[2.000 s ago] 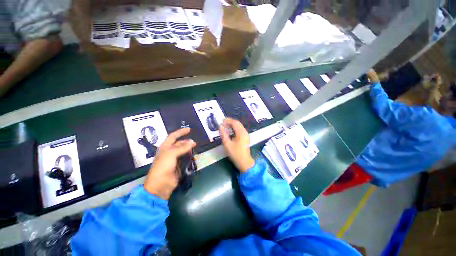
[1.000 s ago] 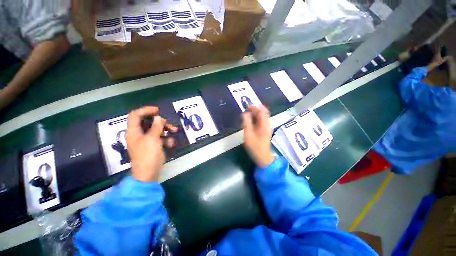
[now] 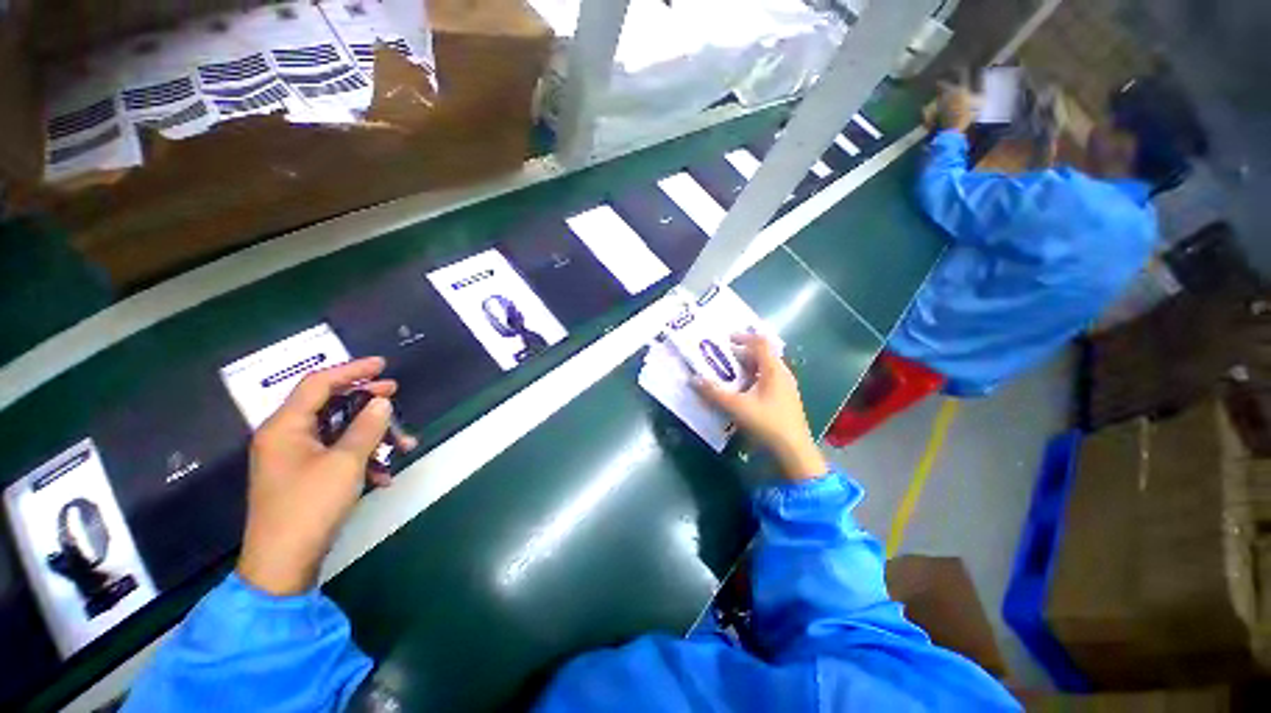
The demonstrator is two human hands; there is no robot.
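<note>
My left hand [image 3: 307, 467] holds a short black cable [image 3: 344, 415] in its curled fingers above the belt. It partly covers a white user manual [image 3: 286, 365] on a black gift box. My right hand [image 3: 764, 397] grips the top user manual [image 3: 708, 355] of a fanned stack on the side worktable, with thumb and fingers at its near and right edges. On the belt, one manual [image 3: 499, 309] and another at far left [image 3: 81, 536] each bear a coiled black cable. Farther manuals [image 3: 618, 248] show plain white, with black boxes between them.
The green belt runs between pale rails [image 3: 488, 425]. A torn carton [image 3: 335, 188] of manuals and white plastic wrapping [image 3: 711, 49] lie beyond it. A slanted metal post [image 3: 795, 153] crosses the belt. A blue-smocked person [image 3: 1025, 251] works at right, near a red stool [image 3: 885, 394] and floor cartons [image 3: 1150, 543].
The view has swung right. My right hand has moved from above the belt to the manual stack. My left hand still holds cable. The manual boxes have shifted leftward in view.
</note>
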